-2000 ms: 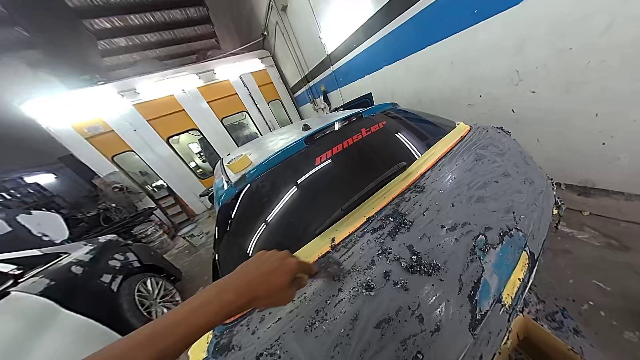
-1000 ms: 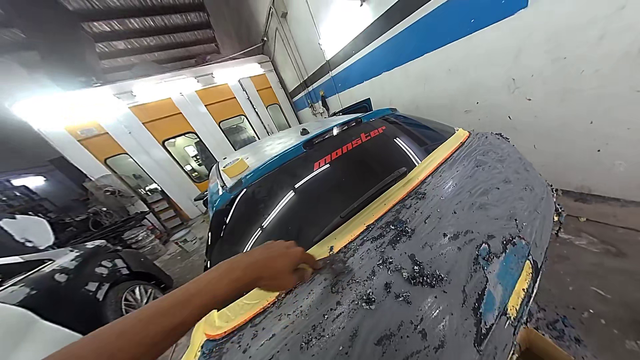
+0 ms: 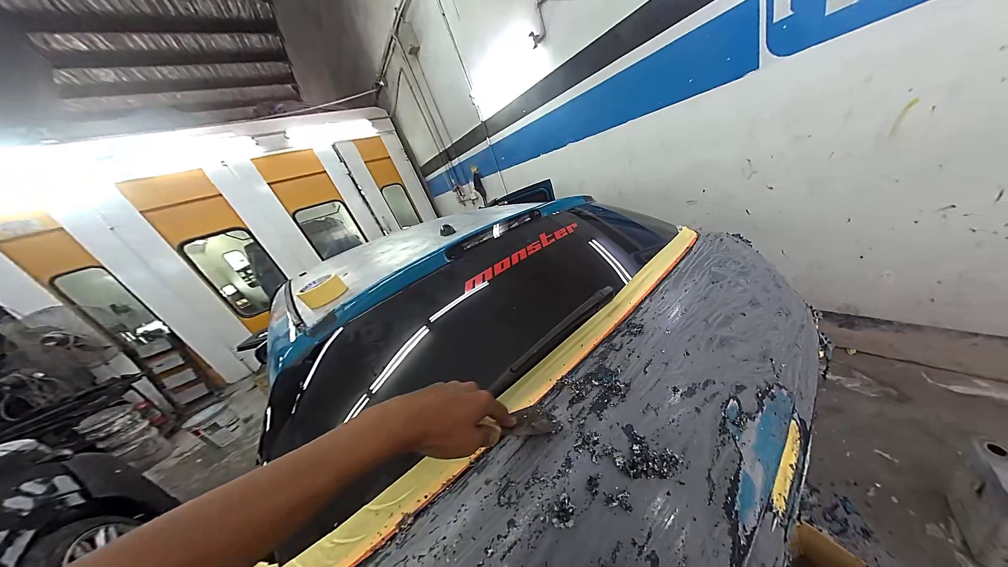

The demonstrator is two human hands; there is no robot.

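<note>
My left hand (image 3: 457, 419) reaches in from the lower left and grips the handle of a putty knife (image 3: 533, 422). Its metal blade lies against the car's tailgate (image 3: 693, 339), just beside the yellow masking strip (image 3: 409, 502) along the lower edge of the rear window (image 3: 449, 339). Dark curled paint flakes (image 3: 646, 459) lie in clumps on the scraped grey surface to the right of the blade. A blue patch (image 3: 764, 453) and a yellow patch (image 3: 786, 468) show near the panel's right side. My right hand is not in view.
A roll of yellow masking tape (image 3: 321, 290) sits on the car roof. A rear wiper (image 3: 561, 329) crosses the window near the masking. The wall (image 3: 890, 189) stands beyond the car. At left are another vehicle's wheel (image 3: 98, 539) and buckets (image 3: 211, 421). A cardboard box (image 3: 823, 547) is at lower right.
My left hand stays on the putty knife beside the masking strip throughout. No other plain change shows.
</note>
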